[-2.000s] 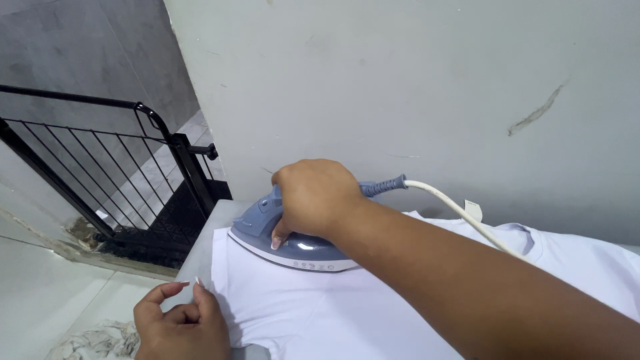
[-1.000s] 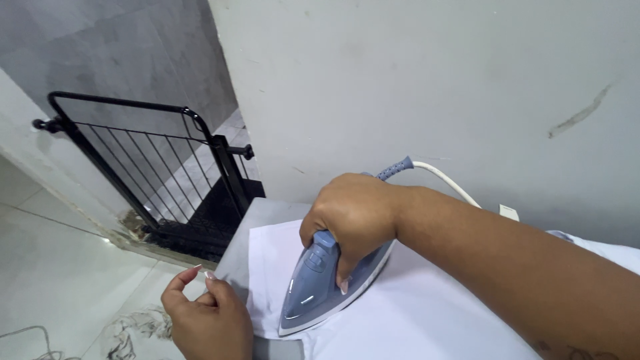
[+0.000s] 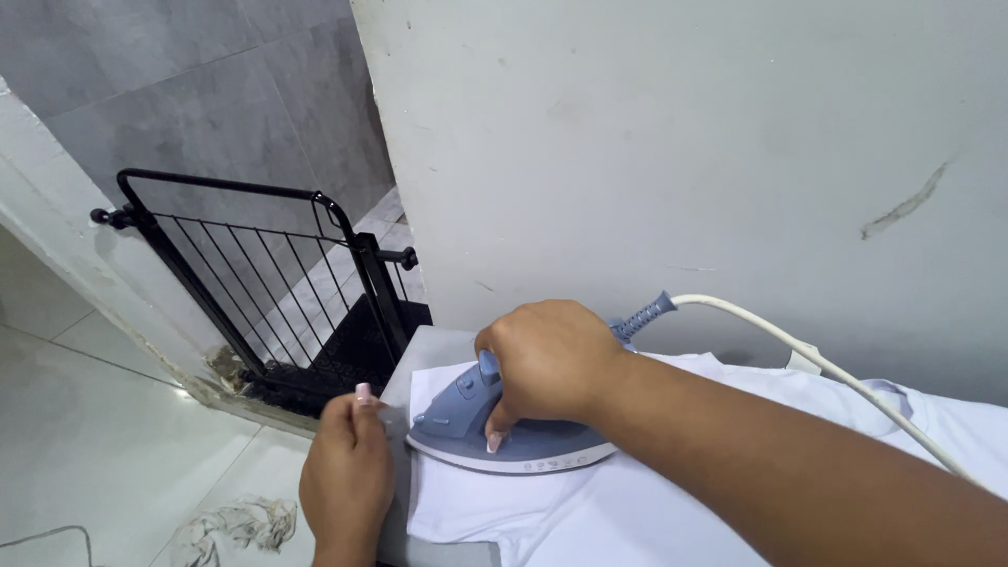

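A blue-grey clothes iron (image 3: 465,409) lies flat on a white cloth garment, its tip pointing left near the garment's left edge. My right hand (image 3: 551,362) is closed around the iron's handle. The white garment (image 3: 630,504) is spread over a grey-covered surface (image 3: 453,551) and runs off to the right. Just left of that surface's edge is my left hand (image 3: 350,465), its fingers curled and the thumb tip raised; no object shows in it. From the iron's back, a white cord (image 3: 756,321) arches right over the garment.
A grey wall (image 3: 630,157) stands right behind the ironing surface. To the left, a black metal safety gate (image 3: 260,228) spans a doorway. On the tiled floor (image 3: 94,441) lie a crumpled cloth (image 3: 236,528) and a thin cable (image 3: 47,535).
The iron has turned in my right hand: its tip pointed down toward the near edge a second ago and points left now. My left hand stays beside the surface's left edge.
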